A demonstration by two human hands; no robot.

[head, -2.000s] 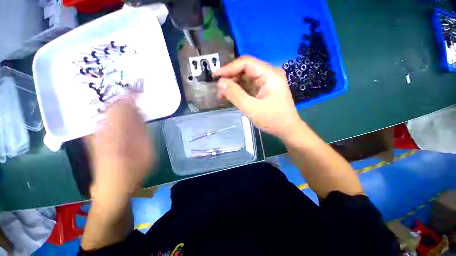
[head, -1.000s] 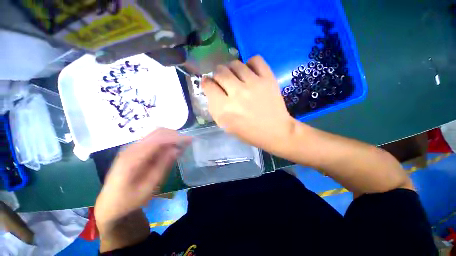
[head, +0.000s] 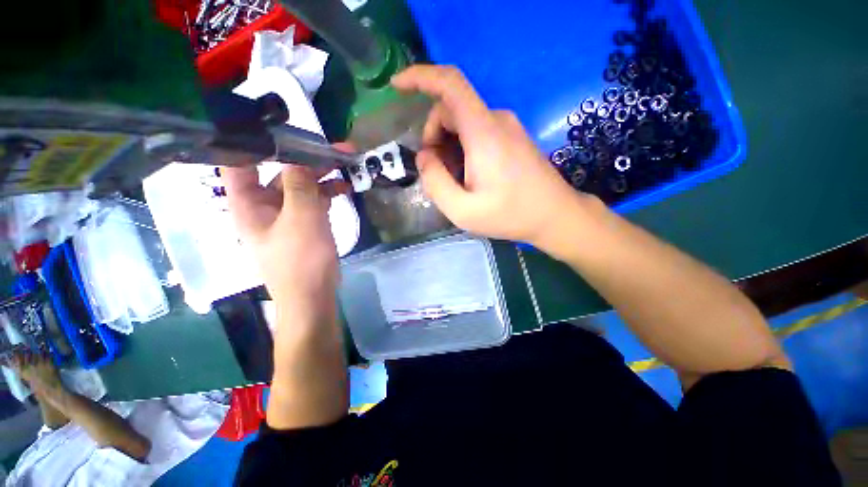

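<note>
The silver fixture block (head: 379, 165) with dark holes sits on the press base plate (head: 409, 211). My left hand (head: 290, 204) is raised over the white tray (head: 190, 238), beside the press head, fingers near the fixture's left side; whether it holds anything is hidden. My right hand (head: 490, 162) is at the fixture's right side with thumb and index finger apart; I see nothing in it. The clear box (head: 428, 338) nearest my body holds a few thin pins (head: 428, 314). Dark rings (head: 657, 124) are heaped in the large blue bin (head: 514, 67).
The press head (head: 95, 152) with a yellow label reaches in from the left. A red bin (head: 224, 62) of silver parts and white paper (head: 286, 65) lie behind the tray. Clear lids (head: 119, 266) and a small blue bin (head: 81, 304) are left. Another person's hand (head: 38, 376) shows lower left.
My left hand has moved up from beside the clear box to the press. My right hand has opened its fingers and shifted slightly right off the fixture. The view has turned and shifted left.
</note>
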